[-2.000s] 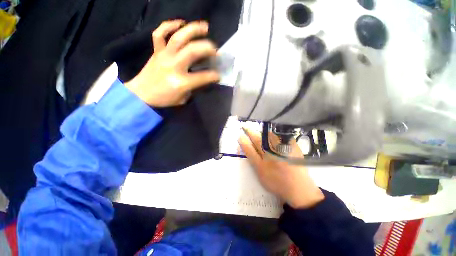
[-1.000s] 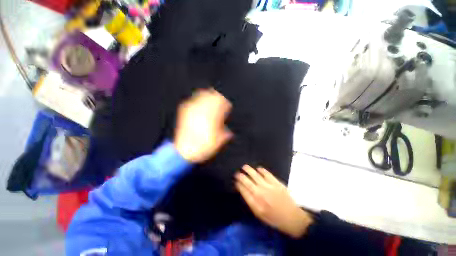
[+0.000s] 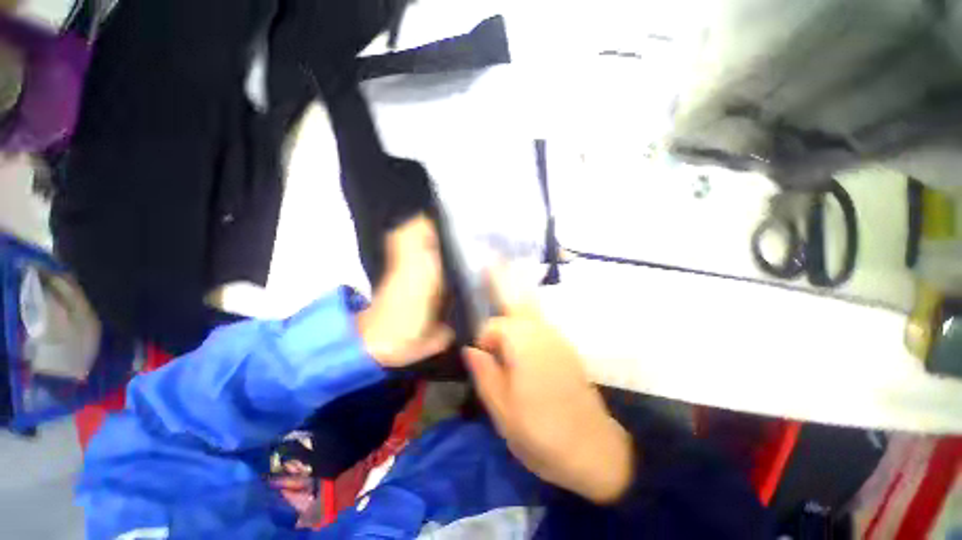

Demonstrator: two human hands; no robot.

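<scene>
A black garment panel [image 3: 386, 195] lies folded on the white table, with pale backing [image 3: 448, 118] showing beside the black part. My left hand [image 3: 408, 301] is blurred and grips the folded panel near the table's front edge. My right hand [image 3: 554, 396] holds the panel's right edge between thumb and fingers, close to my left hand. The fingertips are blurred. A narrow black strip [image 3: 544, 200] lies just right of the pale backing.
More black panels [image 3: 174, 158] are piled at left. Black-handled scissors [image 3: 833, 234] lie below the blurred sewing machine head [image 3: 833, 84] at upper right. A yellow and dark block [image 3: 942, 329] sits at the right edge. A blue-framed container [image 3: 63, 327] is at far left.
The panel, spread flat black side up a second ago, is now folded with pale backing showing. Both hands have come together at its lower edge. Earlier they were at the machine.
</scene>
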